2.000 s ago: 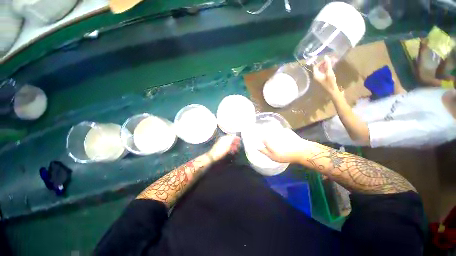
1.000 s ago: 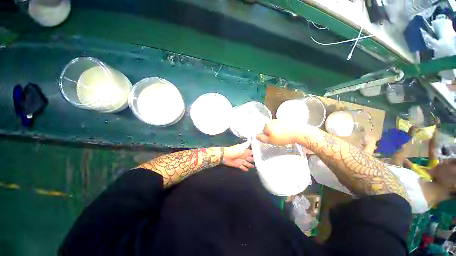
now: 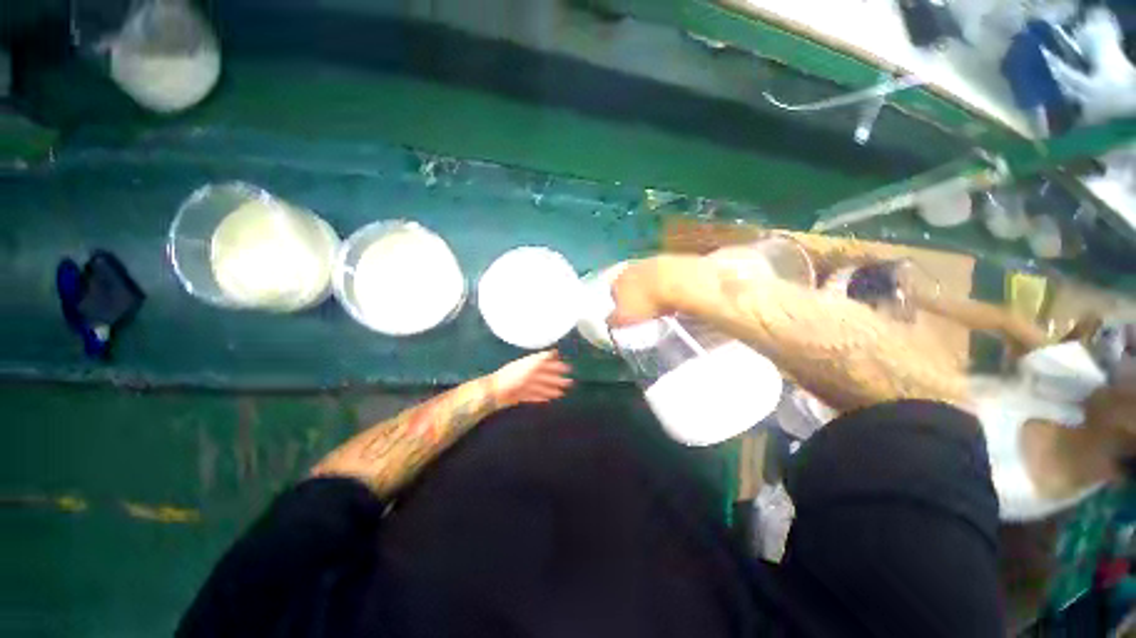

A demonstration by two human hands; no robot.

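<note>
A clear container with white fill [image 3: 714,393] is tilted at the bench's front edge, its fill end toward me. My right hand [image 3: 642,293] is at its upper rim and looks closed on it; the fingers are blurred. My left hand [image 3: 533,378] is empty with fingers apart, near the bench edge. Left of the held container, a row stands on the green bench [image 3: 312,355]: a partly hidden container [image 3: 596,305], a white-filled one [image 3: 530,297], another [image 3: 401,278] and a leaning cream-filled one [image 3: 268,256].
A blue-and-black bundle [image 3: 102,299] lies at the bench's left. Another container [image 3: 166,62] is at the upper left. A cardboard sheet [image 3: 941,274] lies on the right under containers partly behind my forearm. A person in a white shirt [image 3: 1015,455] is at the right. A white cord [image 3: 866,106] hangs from the shelf.
My right hand has moved slightly left and up with the held container, whose fill end is higher. My left hand has moved left, away from it. The view has shifted.
</note>
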